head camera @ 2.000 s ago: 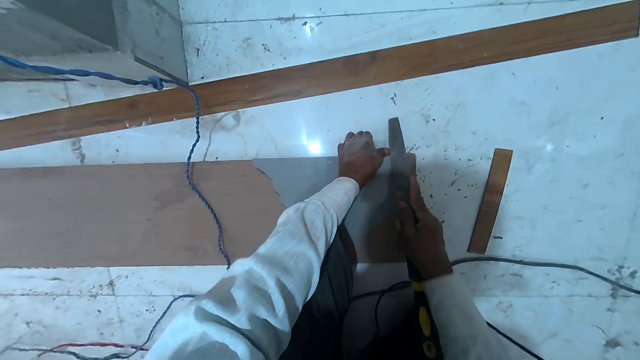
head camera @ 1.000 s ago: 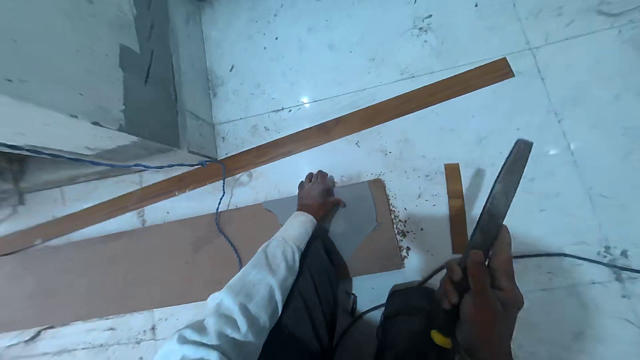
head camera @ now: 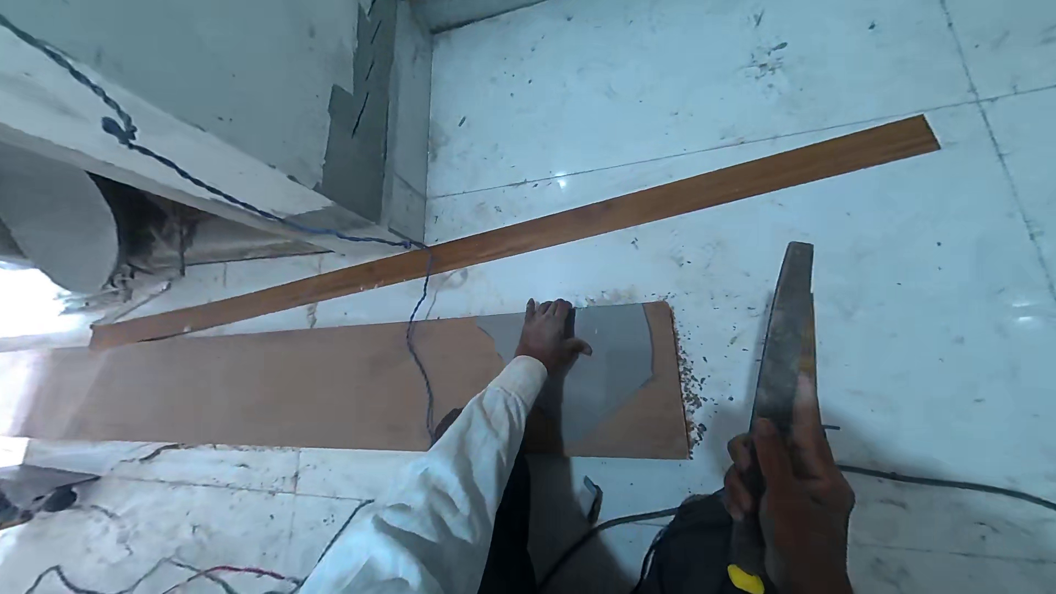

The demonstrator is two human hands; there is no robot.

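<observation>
My left hand (head camera: 551, 337) lies with fingers spread on a grey patch near the right end of a long brown board (head camera: 313, 388), its fingertips at the board's far edge. My right hand (head camera: 788, 487) grips a flat metal file (head camera: 784, 346) with a black and yellow handle, held up off the board, to its right, tip pointing away. A narrow wood strip stands along the file's right side, partly hidden; whether it is held or lies behind cannot be told. Brown crumbs (head camera: 693, 388) lie on the floor along the board's right end.
A long narrow wood strip (head camera: 660, 202) lies slantwise on the tiled floor beyond the board. A twisted blue cord (head camera: 417, 346) crosses strip and board. A wall corner (head camera: 404, 165) stands at upper left. A black cable (head camera: 949, 483) runs at lower right; thin wires (head camera: 223, 571) lie at lower left.
The file, at the board's right end two seconds ago, has moved away to the right in my right hand. My left hand stays on the board. The view has shifted.
</observation>
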